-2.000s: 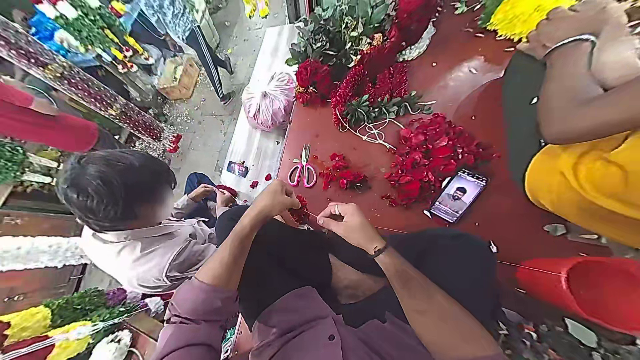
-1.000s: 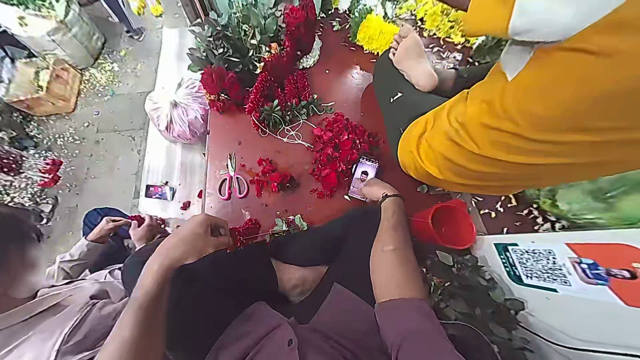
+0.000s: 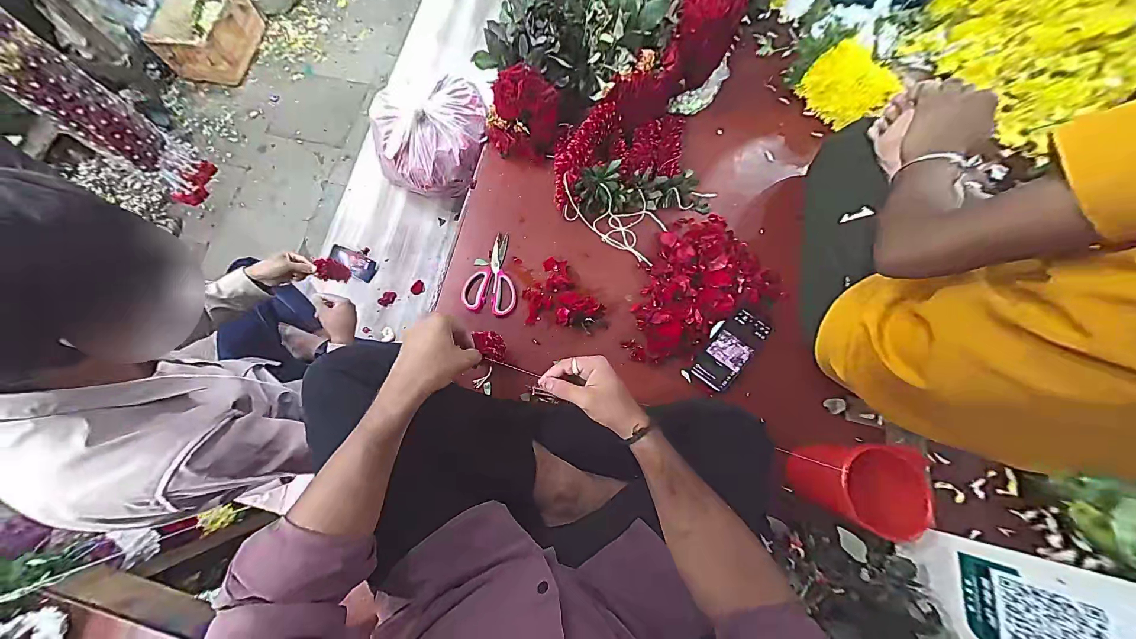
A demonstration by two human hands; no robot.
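Note:
My left hand (image 3: pixel 441 355) pinches a thread beside a small bunch of red petals (image 3: pixel 489 345). The thread (image 3: pixel 519 367) runs taut to my right hand (image 3: pixel 593 390), whose fingertips are closed on it. Just beyond my hands lie pink-handled scissors (image 3: pixel 491 286), blades pointing away, and a small heap of red petals (image 3: pixel 565 297). A larger heap of red petals (image 3: pixel 697 280) is to the right, with a lit phone (image 3: pixel 730 349) at its near edge. Behind it, red flower garlands (image 3: pixel 621 146) rest on the red tabletop, white string (image 3: pixel 612 229) trailing from them.
A person in yellow (image 3: pixel 967 364) sits at the right, near yellow flowers (image 3: pixel 849 84). Another person (image 3: pixel 151 426) at the left holds red petals (image 3: pixel 331 270). A tied plastic bag (image 3: pixel 430 133) stands on a white ledge; a red bucket (image 3: pixel 865 486) lies near my right knee.
My right hand has left the phone, where it was one second ago, and is back at the thread near my left hand. The phone's screen shows a different picture.

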